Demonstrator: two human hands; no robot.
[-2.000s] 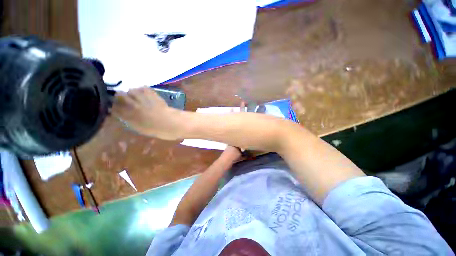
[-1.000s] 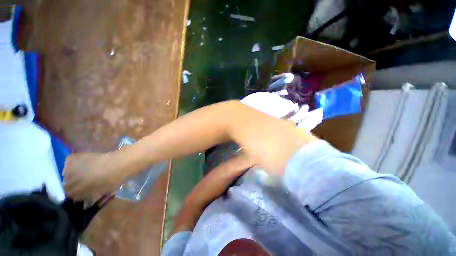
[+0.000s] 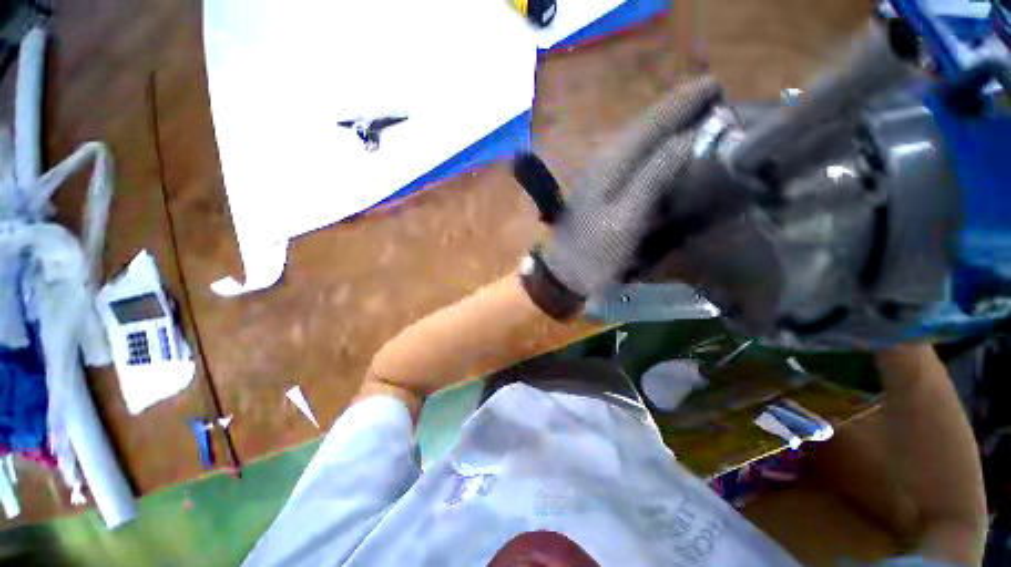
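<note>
A grey-black straight-knife cutting machine (image 3: pixel 843 210) fills the right side, tilted and blurred, with blue at its far end. My left hand (image 3: pixel 637 194), in a grey steel-mesh glove with dark wrist straps, is closed against the near end of its body. The flat silver base plate (image 3: pixel 654 302) shows below the glove, at the table's front edge. My right forearm (image 3: pixel 942 432) rises at the lower right behind the machine; the machine hides the right hand. The white paper marker (image 3: pixel 366 66) lies on blue fabric layers (image 3: pixel 477 155) at the back. A silver-black clamp (image 3: pixel 371 130) sits on the paper.
A yellow and black tool (image 3: pixel 535 11) is on the paper. A calculator (image 3: pixel 144 327) lies at the left beside plastic wrapping (image 3: pixel 50 255). A thin cord (image 3: pixel 177 233) crosses the brown table (image 3: pixel 333 332). Paper slivers lie near its edge. A scrap box (image 3: pixel 765 432) is below the machine.
The machine has gone from the left side to the right. My left hand, earlier low by my body, is now gloved and on the machine. My right arm has swung to the lower right.
</note>
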